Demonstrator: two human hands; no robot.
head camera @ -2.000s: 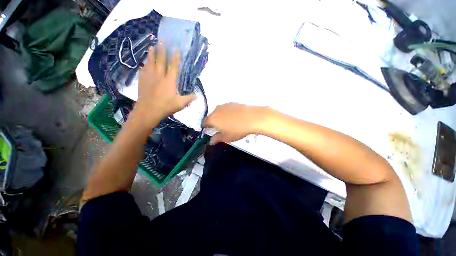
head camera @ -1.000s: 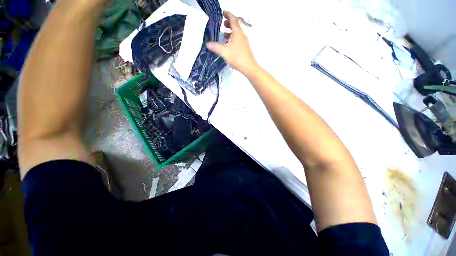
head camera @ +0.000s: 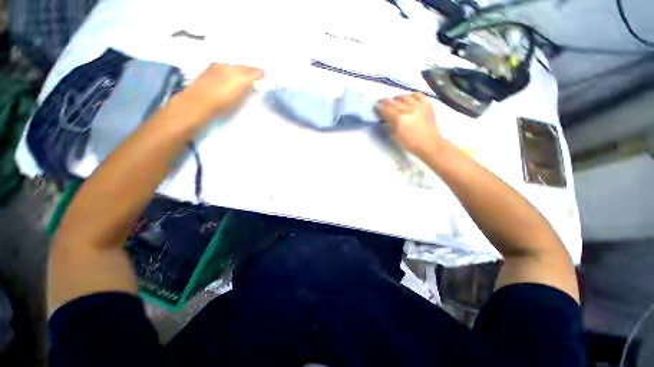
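A grey fabric strip (head camera: 323,109), blurred, hangs in a sagging band between my two hands above the white table. My left hand (head camera: 224,84) is closed at its left end, where the contact is blurred. My right hand (head camera: 412,123) grips its right end, left of the scorch stain. A folded grey strip bundle (head camera: 130,104) lies on dark navy patterned fabric (head camera: 57,132) at the left table edge, partly behind my left forearm. A white strip with a dark edge (head camera: 369,74) lies beyond my hands.
The steam iron (head camera: 462,89) stands at the back right, with hoses and a cable behind it. A brown shiny plate (head camera: 543,152) lies near the right edge of the table (head camera: 308,179). A green crate (head camera: 203,264) with dark pieces is below the left front edge. A dark cord hangs there.
The view has turned right. My hands have moved from the bundle to mid-table, and a grey strip is now between them. A grey strip again lies over the bundle's white top.
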